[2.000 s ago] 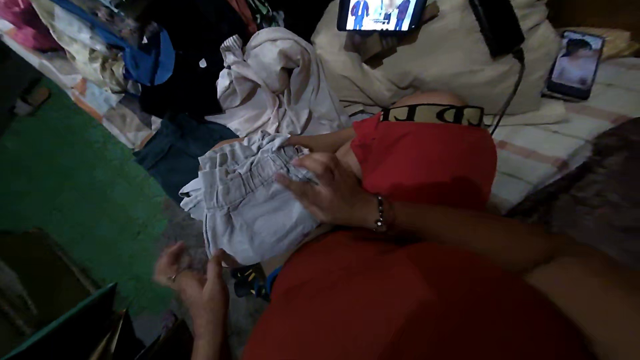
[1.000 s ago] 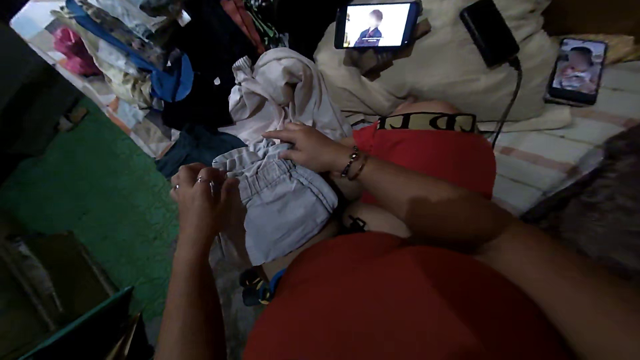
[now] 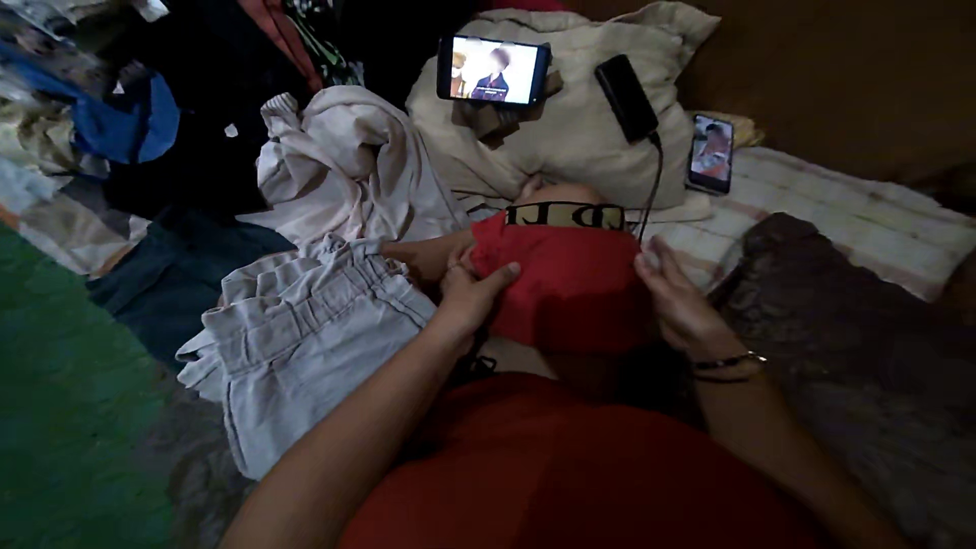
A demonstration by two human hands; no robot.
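Grey shorts with a gathered elastic waist [image 3: 305, 328] lie over the lap at the left, with neither hand on them. My left hand [image 3: 473, 293] is at the near-left edge of a red garment [image 3: 572, 282], which covers my bent leg and has a black and gold patterned band near the knee. The thumb lies on the red cloth; whether the fingers pinch it is unclear. My right hand [image 3: 679, 301], with bracelets at its wrist, is beside the right edge of the red garment, fingers extended and apparently holding nothing.
A crumpled off-white garment [image 3: 354, 160] and a dark teal cloth [image 3: 183, 267] lie beyond the shorts. A beige pillow [image 3: 564, 168] bears a lit phone [image 3: 494, 70] and a black device [image 3: 627, 99] with a cable. Another phone [image 3: 710, 154] lies on the checked bedding [image 3: 839, 213].
Both hands have left the grey shorts. My left hand has moved right to the red garment's edge; my right hand has moved to its other side.
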